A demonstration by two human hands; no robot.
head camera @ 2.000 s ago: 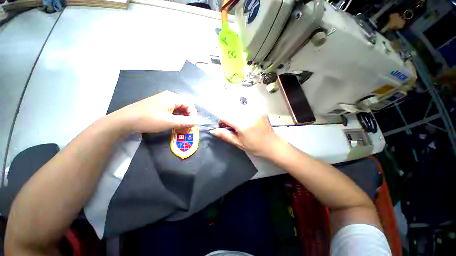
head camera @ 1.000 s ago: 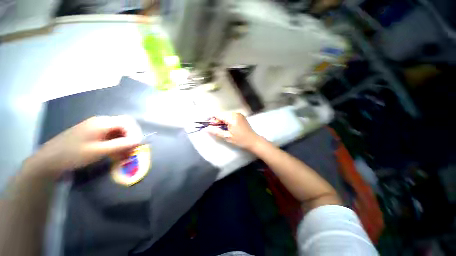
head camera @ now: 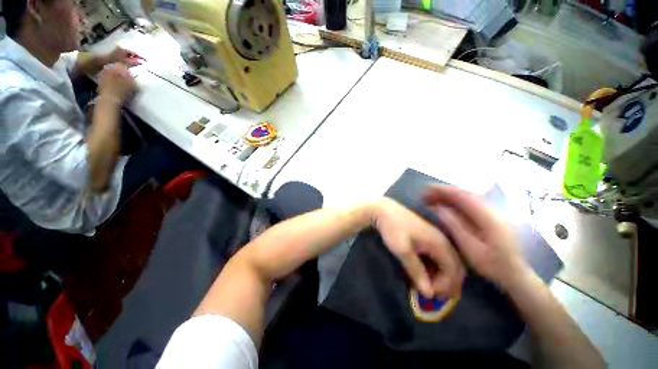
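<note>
The dark grey garment panel [head camera: 368, 285] lies at the table's front edge and hangs over it. The embroidered badge [head camera: 434, 310], with yellow edge and blue and red centre, sits on the panel, its top partly covered by my fingers. My left hand [head camera: 424, 252] is over the panel, fingers curled down at the badge's upper edge; whether they pinch anything is hidden. My right hand [head camera: 476, 234] is blurred, just right of and beyond my left, fingers stretched out over the panel, with nothing seen in it.
A yellowish sewing machine [head camera: 245, 54] and a seated person [head camera: 43, 130] are at the left. Several badges [head camera: 260, 133] lie near that machine. Dark cloth [head camera: 180, 267] hangs at lower left above a red crate [head camera: 61, 331]. A lime green tag [head camera: 583, 162] hangs by my machine head [head camera: 635, 126].
The view has swung left, bringing the other person and machine in. My right hand held dark scissors a second ago; they no longer show, and it has moved back beside my left hand.
</note>
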